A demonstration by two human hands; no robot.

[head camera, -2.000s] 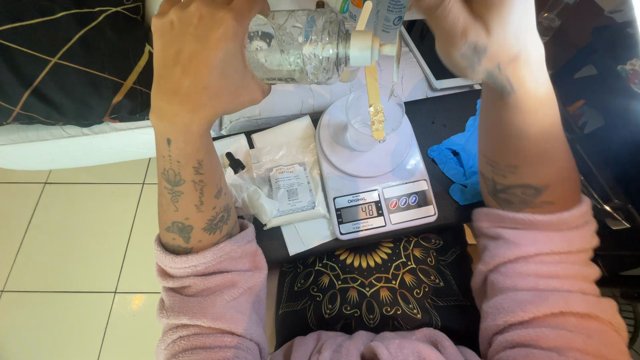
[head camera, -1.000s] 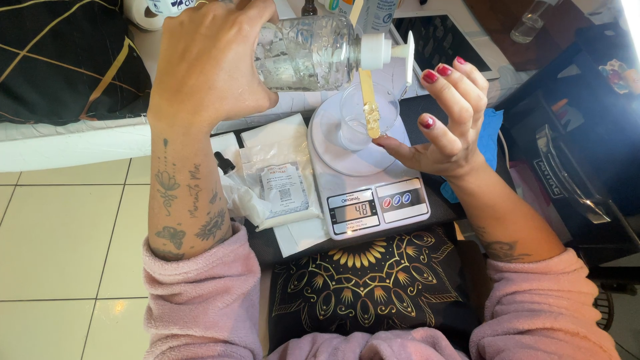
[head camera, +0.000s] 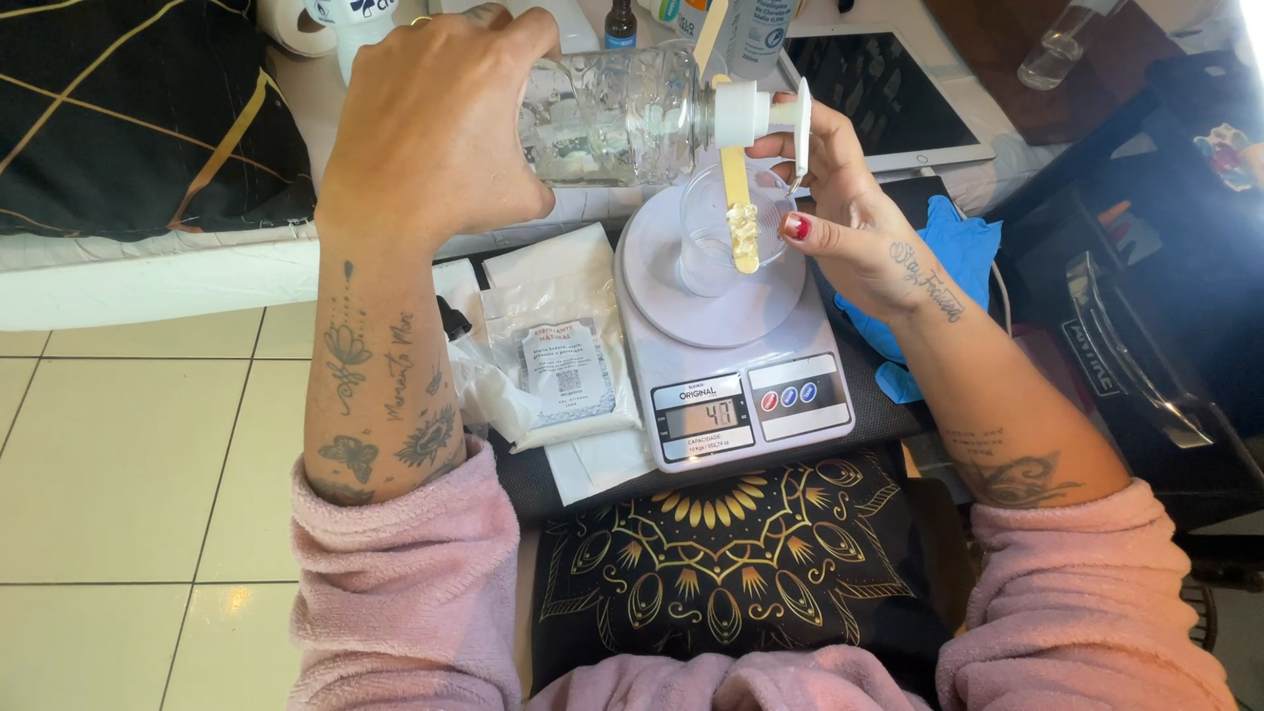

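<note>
My left hand point(head camera: 434, 123) holds a clear pump bottle point(head camera: 622, 118) on its side, its white pump head point(head camera: 755, 114) pointing right over a clear plastic cup point(head camera: 703, 247). The cup stands on the round plate of a white digital kitchen scale point(head camera: 726, 316). A flat wooden stick point(head camera: 739, 212) with a pale, lumpy coating on its lower end lies across the cup's rim. My right hand point(head camera: 839, 197) is at the cup's right side, with its thumb near the rim and fingers behind the pump nozzle; whether it grips the cup or the nozzle cannot be told.
A bag of white powder point(head camera: 573, 375) and a dropper with a black bulb point(head camera: 454, 318) lie left of the scale. Blue gloves point(head camera: 948, 257) lie to its right. Behind are a tablet point(head camera: 884, 94), a small brown bottle point(head camera: 619, 25) and a larger bottle point(head camera: 752, 44). A black patterned cushion point(head camera: 721, 563) is below.
My right hand has come down from the back to the cup and nozzle. The bottle stays tipped in my left hand. The last digit on the scale's display looks different from before.
</note>
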